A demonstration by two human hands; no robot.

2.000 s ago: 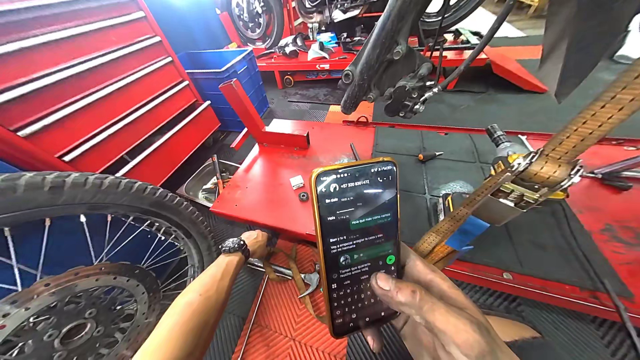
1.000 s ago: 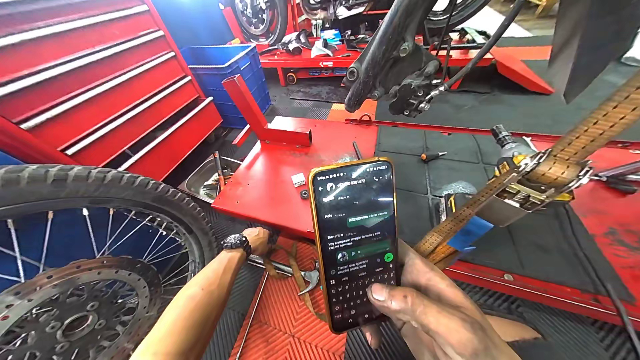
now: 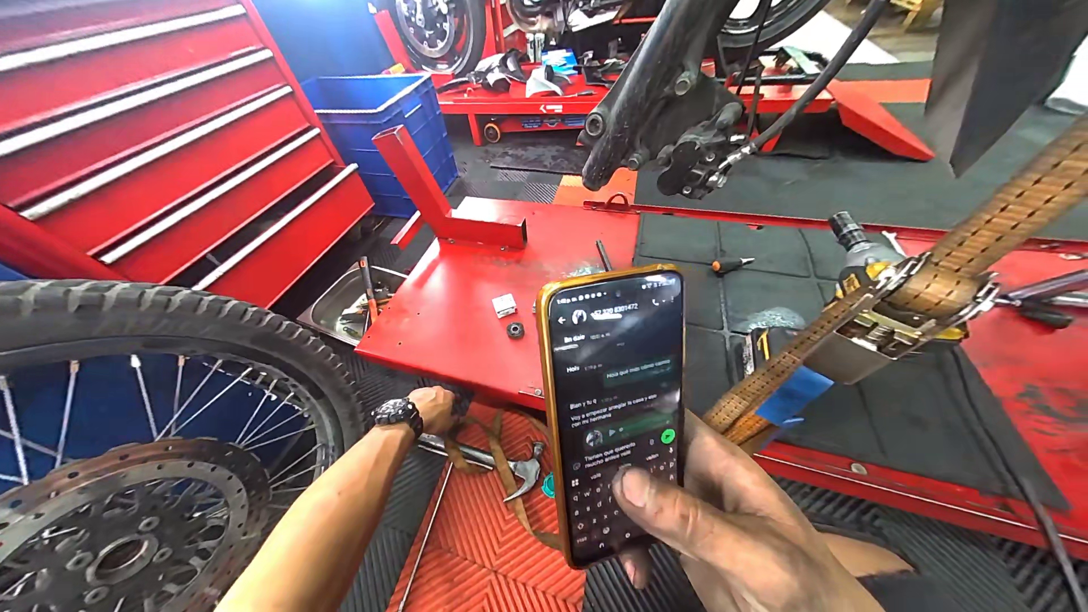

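My right hand (image 3: 722, 510) holds a smartphone (image 3: 599, 510) in a yellow case upright, its thumb over the on-screen keyboard of a chat. My left hand (image 3: 433, 410), with a black watch on the wrist, is at the near edge of the red lift platform (image 3: 442, 323); its fingers are partly hidden, so I cannot tell whether it grips anything. Just right of it and lower, a claw hammer (image 3: 523, 472) lies on the floor among loose brown webbing (image 3: 506, 450). A small white box (image 3: 504, 305) and a black ring-shaped part (image 3: 515, 330) rest on the platform.
A spoked motorcycle wheel (image 3: 331, 391) with a brake disc stands at left, before a red tool cabinet (image 3: 170, 144). A fork leg (image 3: 654, 85) with a brake caliper (image 3: 697, 157) hangs above the platform. A ratchet strap (image 3: 1003, 221) crosses at right over a cordless power tool (image 3: 858, 246).
My right thumb has moved up and left over the phone's keyboard. My left hand has stayed by the platform edge.
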